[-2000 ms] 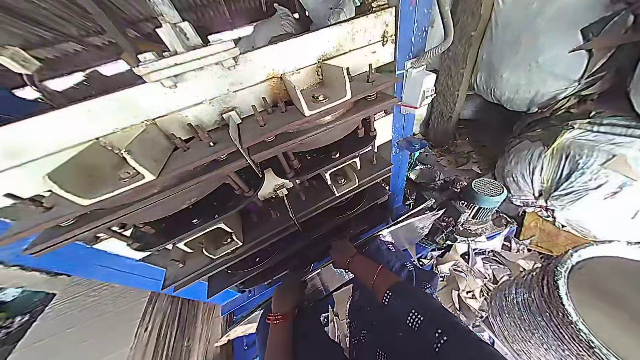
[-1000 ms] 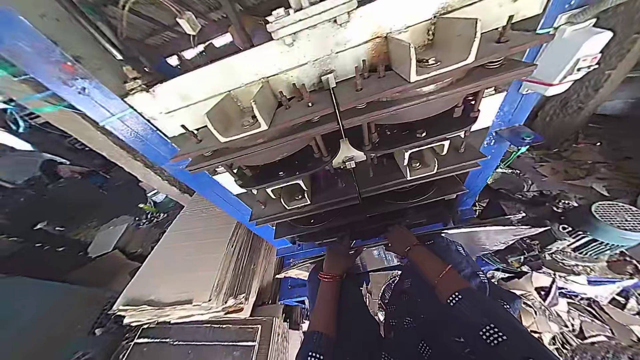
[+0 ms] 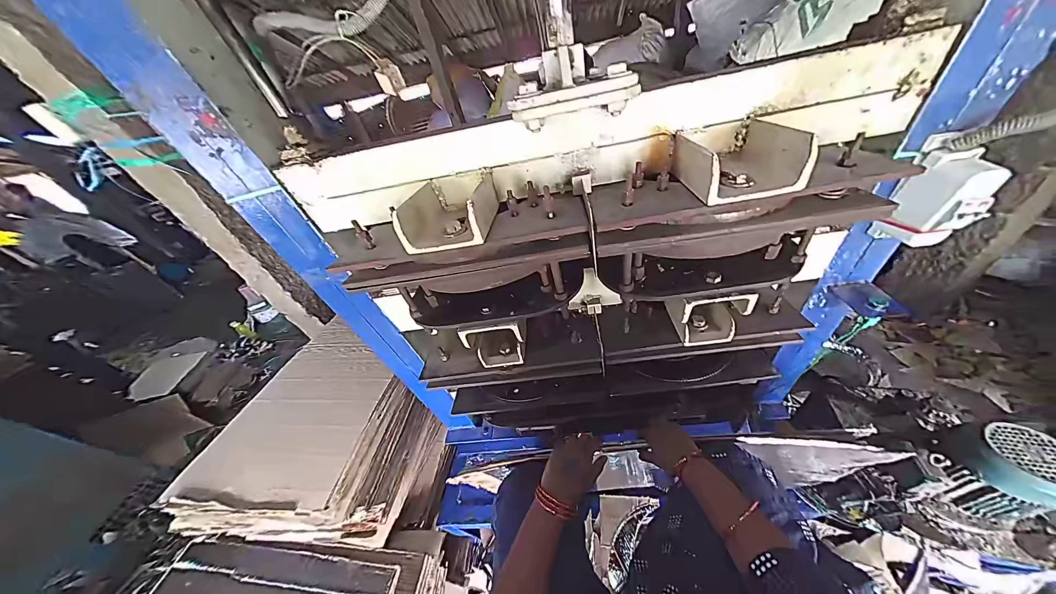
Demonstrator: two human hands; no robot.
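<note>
A press machine with a blue steel frame (image 3: 285, 216) and stacked dark metal plates (image 3: 701, 227) stands in front of me. At the lower plates is my left hand (image 3: 572, 466), with red bangles at the wrist; its fingertips are lost in shadow at the machine's lower edge. My right hand (image 3: 670, 444) is beside it, a little apart, also reaching to that dark edge. What either hand holds, if anything, cannot be made out. A thin flat sheet edge (image 3: 825, 458) sticks out to the right of my right hand.
Stacked cardboard sheets (image 3: 272, 421) lie left of the machine, with another stack (image 3: 280, 569) below. On the right are a teal motor with a vented cover (image 3: 1023, 454), scattered scraps (image 3: 874, 528) and a white electrical box (image 3: 949, 194) on the frame.
The view has swung left, bringing the cardboard stacks and the left post into full sight. Both hands remain at the machine's lower edge.
</note>
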